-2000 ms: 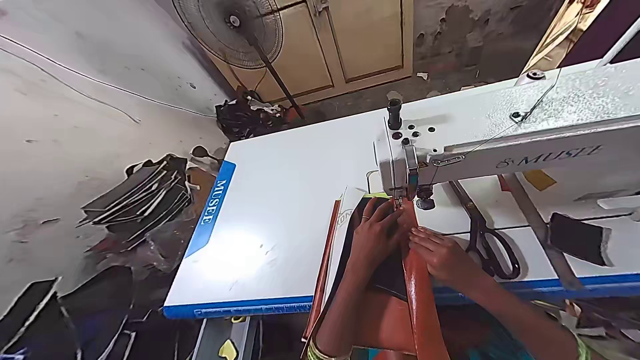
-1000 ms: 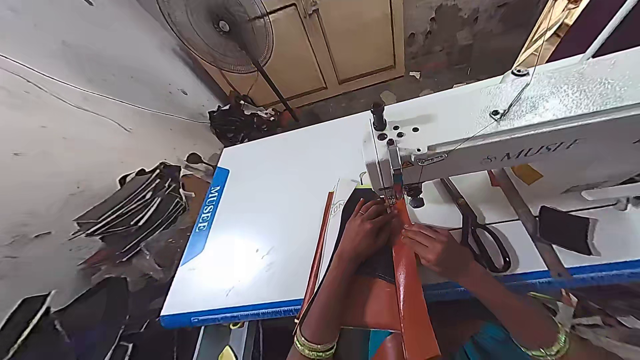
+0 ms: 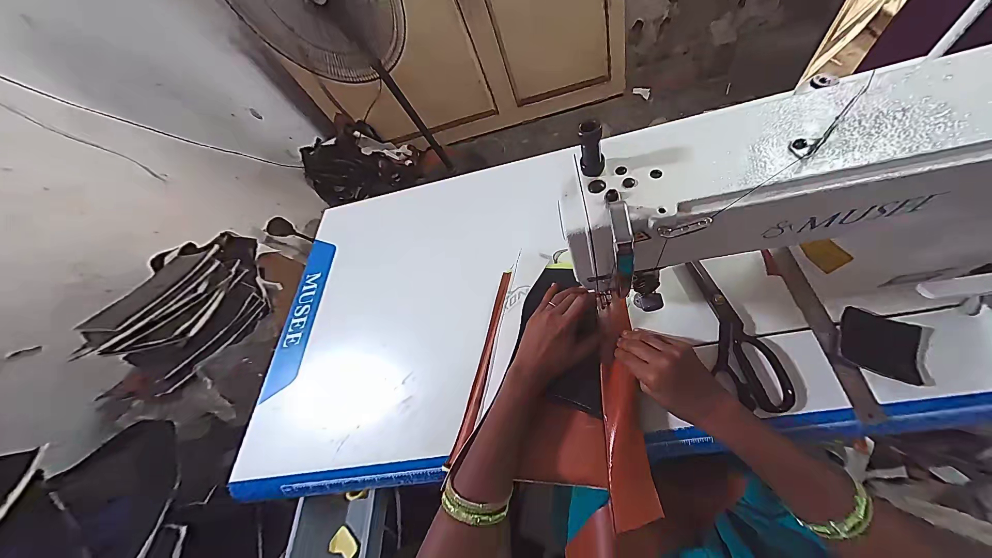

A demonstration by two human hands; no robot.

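Observation:
A brown leather-like strip (image 3: 620, 426) runs from under the presser foot (image 3: 604, 297) of a white sewing machine (image 3: 775, 194) down over the table's front edge. My left hand (image 3: 559, 329) lies flat on a black piece (image 3: 580, 387) just left of the foot, its fingertips close to the needle area. The strip's right edge is between the fingers of my right hand (image 3: 659, 368), a little nearer to me. Beneath, a wider brown panel (image 3: 562, 442) hangs over the edge. Any stitching under the foot is too small to tell.
Black-handled scissors (image 3: 748, 349) lie right of my right hand, partly behind the machine arm. Farther right are a metal ruler (image 3: 825, 333) and a black scrap (image 3: 882, 345). Dark cut pieces (image 3: 186, 310) are piled left of the white table (image 3: 403, 310). A fan (image 3: 333, 39) stands behind.
Both hands stay beside the presser foot, on the same pieces. The view has shifted slightly; no other plain change shows.

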